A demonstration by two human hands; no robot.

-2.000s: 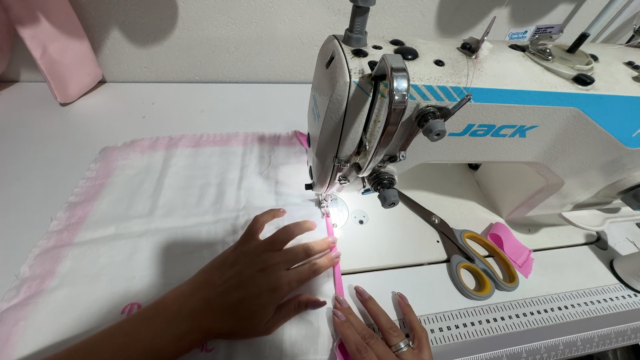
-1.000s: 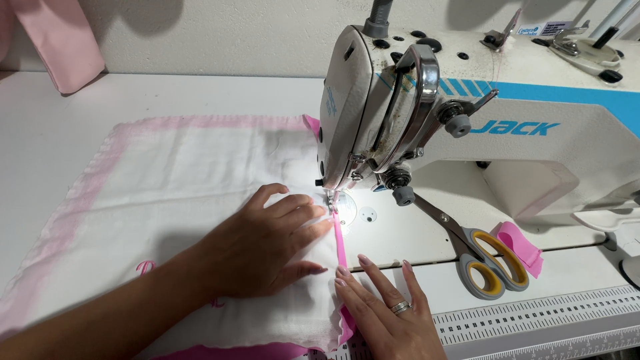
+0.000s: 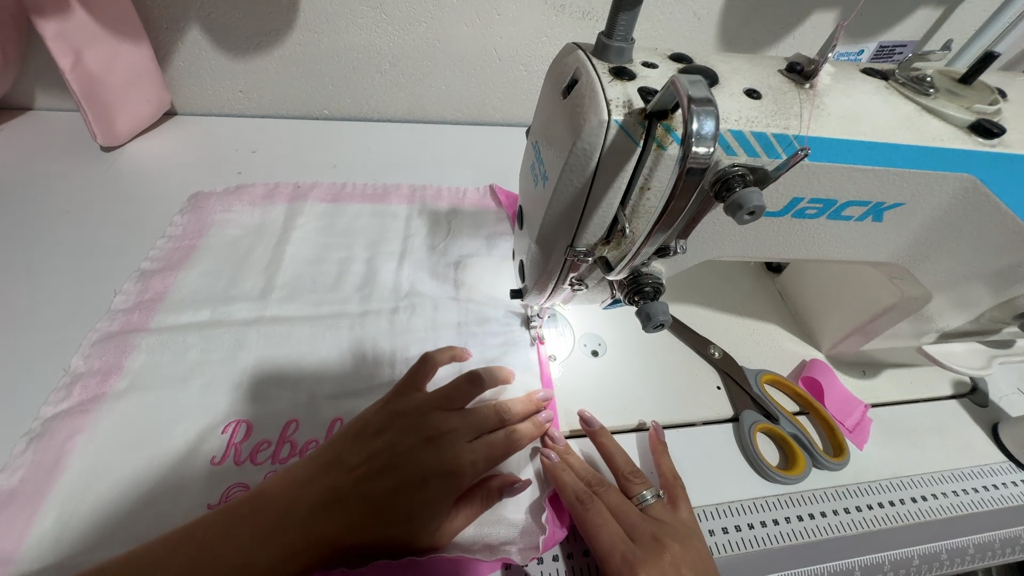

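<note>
A white cloth with a pale pink border and pink embroidered lettering (image 3: 336,264) lies flat, its right edge under the presser foot (image 3: 536,322) of a Jack sewing machine (image 3: 640,176). Bright pink fabric (image 3: 546,376) shows as a narrow strip along that edge and shows again at the lower corner. My left hand (image 3: 432,448) rests on the cloth, fingers spread, fingertips at the strip just below the foot. My right hand (image 3: 624,496), with rings on one finger, touches the same edge nearer the front. Its index fingertip lies beside my left fingertips; the other fingers are spread over the table.
Scissors with grey and yellow handles (image 3: 788,436) lie on the machine bed and table, right of my right hand. Beside them is a bright pink fabric scrap (image 3: 836,400). A printed measuring scale (image 3: 864,512) runs along the front. Pink material (image 3: 104,72) stands at the back left.
Both hands remain at the pink edge. Since the first frame, more of the cloth's lower corner has come into view beside my right hand. The view has shifted slightly.
</note>
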